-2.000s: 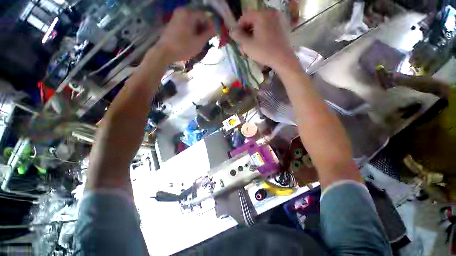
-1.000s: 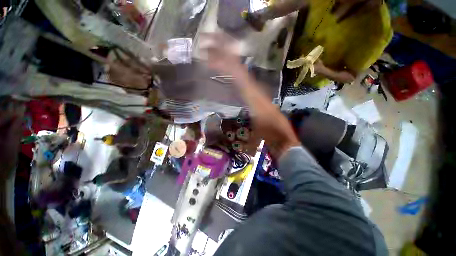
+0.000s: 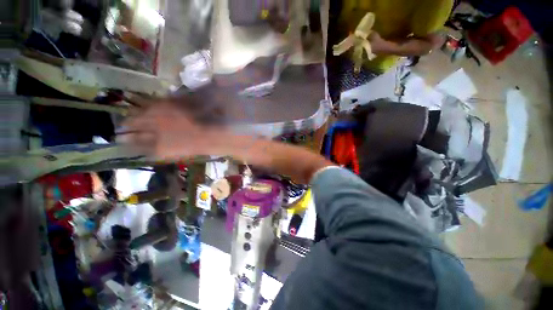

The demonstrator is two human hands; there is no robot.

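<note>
My right hand (image 3: 159, 130) is stretched out to the left across the upper middle of the view, beside pale beams or a frame (image 3: 73, 154). It is blurred, and I cannot tell whether its fingers hold anything. The forearm crosses in front of the grey fabric pieces (image 3: 285, 100). My left hand is not in view. The sewing machine (image 3: 245, 242), white with a purple end, stands below my right forearm.
A person in yellow (image 3: 403, 18) is at the top, near a pale yellow strip bundle (image 3: 359, 43). A red plastic container (image 3: 500, 35) stands on the tiled floor. Grey and white fabric offcuts (image 3: 461, 154) lie at the right. A round cone top (image 3: 221, 189) is beside the machine.
Both hands were raised together at first; the left has since left the picture. My right hand has moved left and a little lower. The view has turned toward the right-hand floor.
</note>
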